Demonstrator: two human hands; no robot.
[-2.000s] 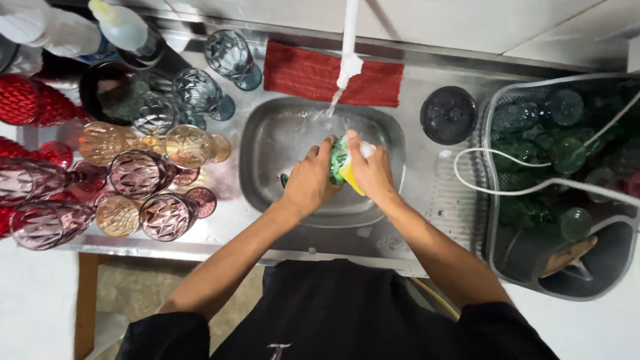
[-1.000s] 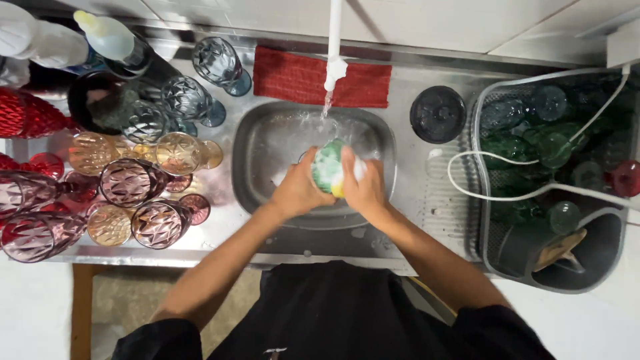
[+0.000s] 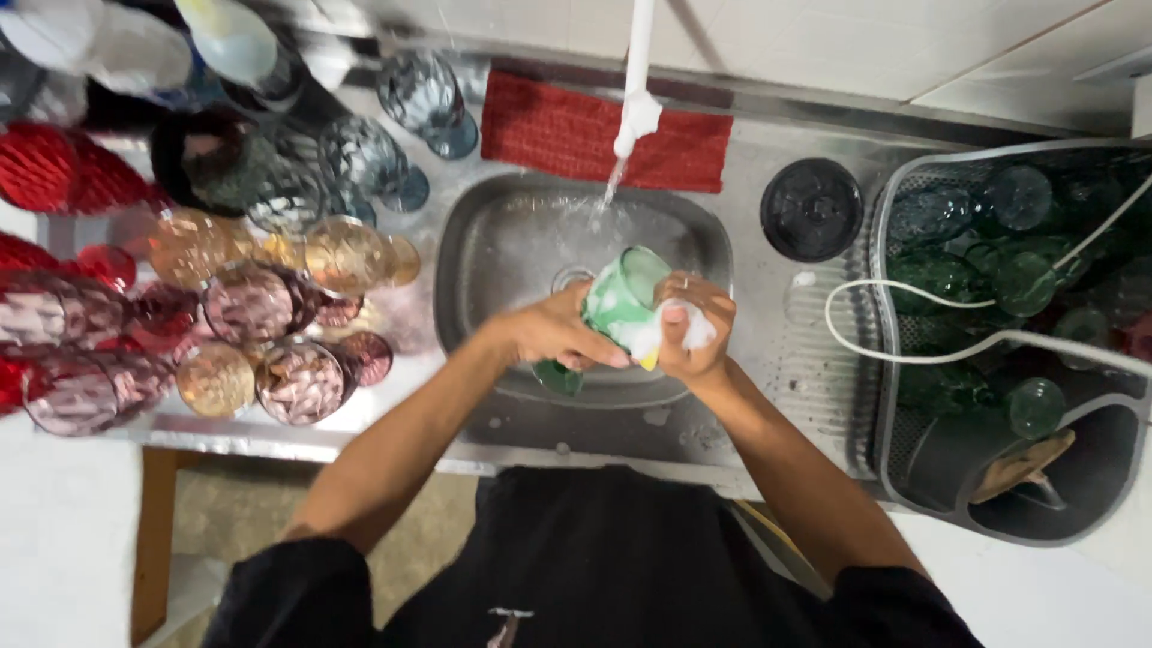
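Note:
A green glass goblet [image 3: 621,292] covered in suds is held over the stainless steel sink basin [image 3: 504,225]. My left hand [image 3: 562,330] grips it from the left, and its round green foot [image 3: 558,376] shows below that hand. My right hand [image 3: 695,328] presses a foamy sponge [image 3: 650,358] against the goblet's right side; only a yellow edge of the sponge shows, the rest being hidden by foam and fingers. Water runs from the white faucet [image 3: 637,112] into the basin behind the goblet.
Several clear, amber, pink and red goblets [image 3: 301,380] crowd the left counter. A red cloth [image 3: 549,121] lies behind the basin. At right are a black round lid [image 3: 811,210], a white cord [image 3: 850,351] and a grey dish rack [image 3: 886,396] with green glassware.
The goblet has tilted in my hands, and its open rim and foot now show. My right hand stays at its side with the foamy sponge.

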